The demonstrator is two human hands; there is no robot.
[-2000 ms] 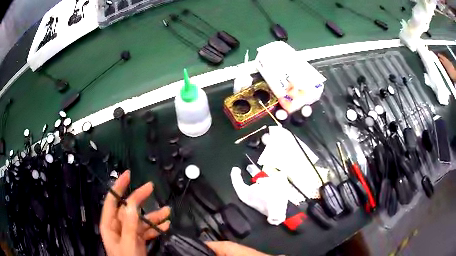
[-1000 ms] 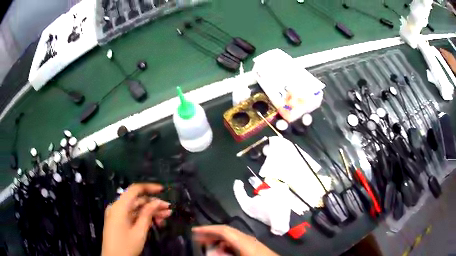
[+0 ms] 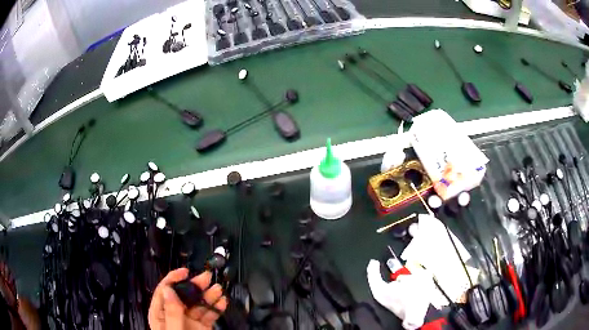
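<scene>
My left hand [image 3: 184, 306] is at the lower middle left, cut off by the bottom edge. Its fingers are closed around a dark rounded piece [image 3: 188, 291], apparently part of a black stemmed unit; the rest is hidden or blends into the dark units behind. My right hand is not in view. A dense pile of black stemmed units [image 3: 97, 274] with white and black round heads lies left of and behind the hand. More black units [image 3: 332, 290] lie to its right, dim against the bench.
Green-nozzled bottle [image 3: 330, 193], two-hole tin [image 3: 391, 196], white carton [image 3: 449, 155], crumpled tissue [image 3: 403, 293] and red-handled tool [image 3: 515, 290] stand or lie right. A ribbed tray [image 3: 542, 151] holds units. Units [image 3: 285, 125] lie on the belt. A blurred skin-coloured shape [image 3: 16, 300] shows at the left edge.
The view has swung left, so the bench items sit further right and lower. My right hand has left the picture. My left hand now grips a dark rounded piece beside the pile.
</scene>
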